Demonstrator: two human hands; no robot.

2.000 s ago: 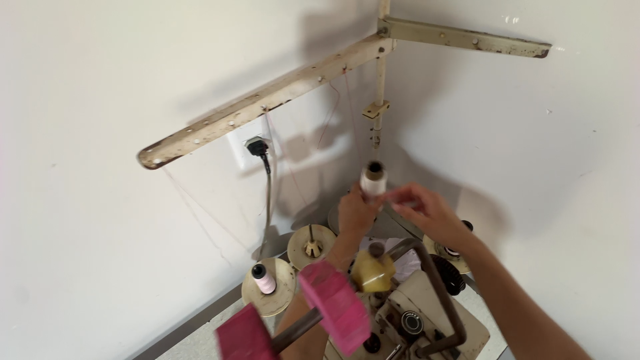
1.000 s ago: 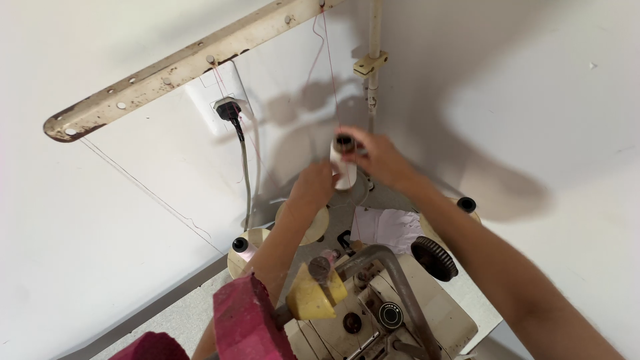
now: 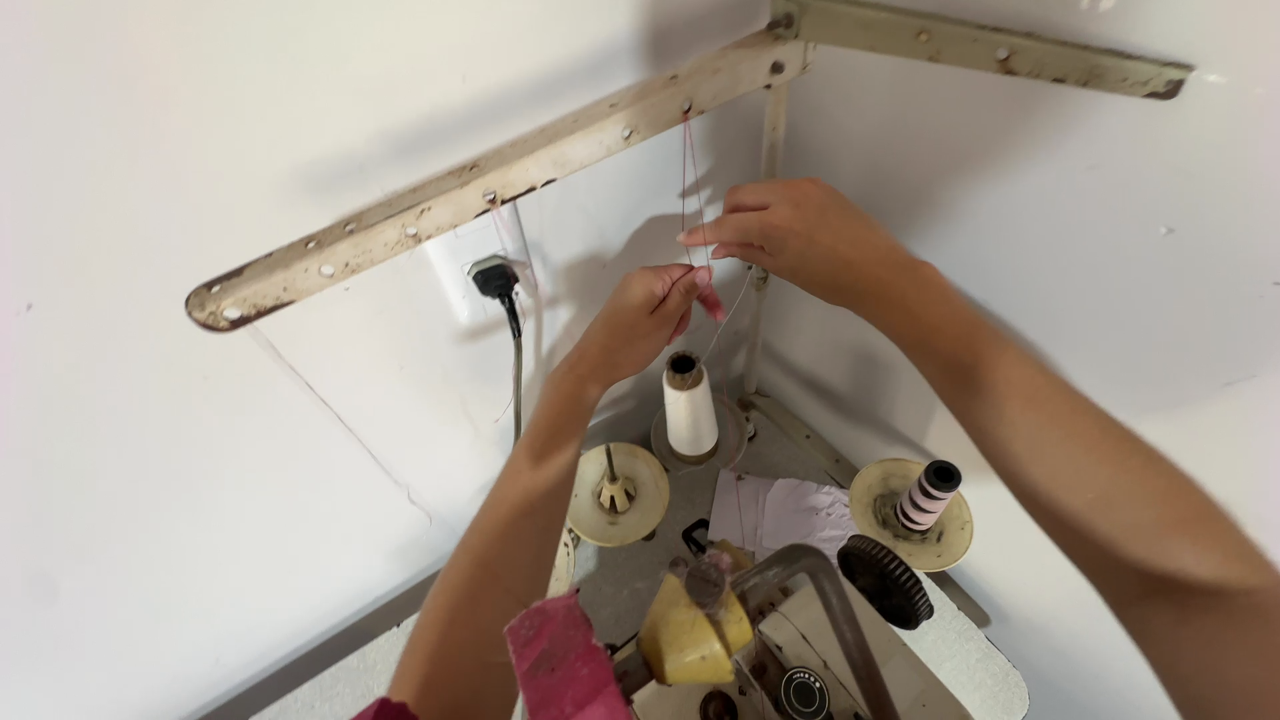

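Observation:
A cone of white thread point(image 3: 690, 410) stands on a spool holder at the back of the table. Above it, my left hand point(image 3: 655, 310) pinches a thin reddish thread point(image 3: 686, 190) that hangs from a hole in the metal thread-stand arm point(image 3: 560, 165). My right hand point(image 3: 790, 240) is just above and to the right, its fingers apart beside the thread; whether it grips a thread end cannot be told. A pale thread runs from near the fingers down toward the cone. Below are a bare spool holder point(image 3: 640, 495) and a small cone with pinkish thread point(image 3: 925, 497).
An industrial sewing machine point(image 3: 850, 640) with a black handwheel point(image 3: 886, 582) fills the lower middle. A pink padded piece point(image 3: 567, 660) stands in front. A plug point(image 3: 494, 277) with its cord sits in the wall outlet. A second metal arm point(image 3: 1000, 50) reaches right. Crumpled paper or cloth point(image 3: 800, 513) lies behind the machine.
The white cone, held between both hands one second ago, now stands on its holder. Both hands have moved up to the thread below the stand arm.

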